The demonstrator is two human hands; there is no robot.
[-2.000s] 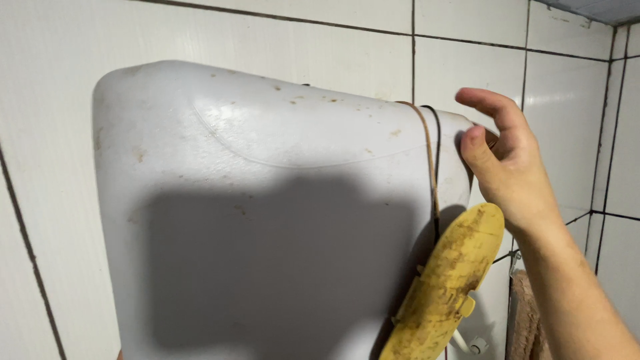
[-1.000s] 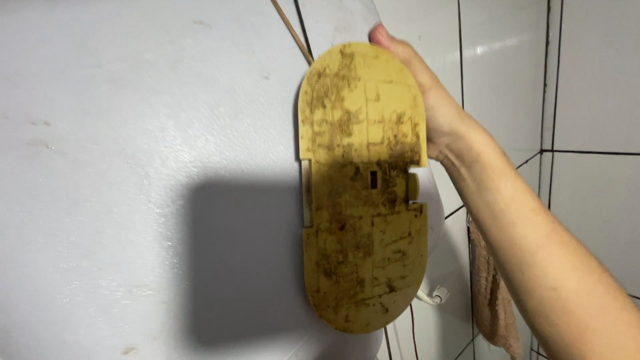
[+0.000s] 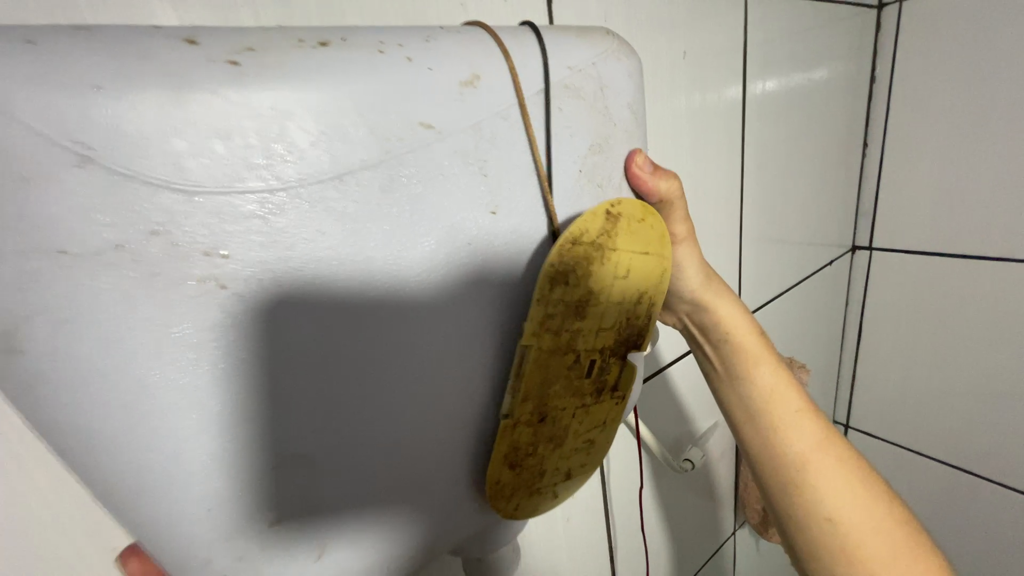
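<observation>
A white plastic wall-mounted cistern [image 3: 376, 160], specked with brown marks, fills the left and middle. My right hand [image 3: 670, 232] grips its right side, thumb on the front edge and the other fingers mostly hidden behind. Just left of that hand, a dirty yellow oval plastic piece [image 3: 580, 360] hangs tilted in front of the cistern. A brown cord [image 3: 518, 96] and a black cord [image 3: 547, 104] run over the top edge down to it. Of my left hand [image 3: 140, 560], only a fingertip shows, by the cistern's lower left edge.
White tiled walls [image 3: 944, 144] with dark joints meet in a corner at the right. Below the cistern's right side are a white pipe [image 3: 660, 448] and a thin red cord [image 3: 642, 496]. A brownish cloth [image 3: 756, 496] hangs behind my right forearm. A pipe outlet [image 3: 492, 558] shows under the cistern.
My right hand, spread near the cistern's upper right corner two seconds ago, now grips lower on its right side. A left fingertip has come into view. The view moved in close, then back.
</observation>
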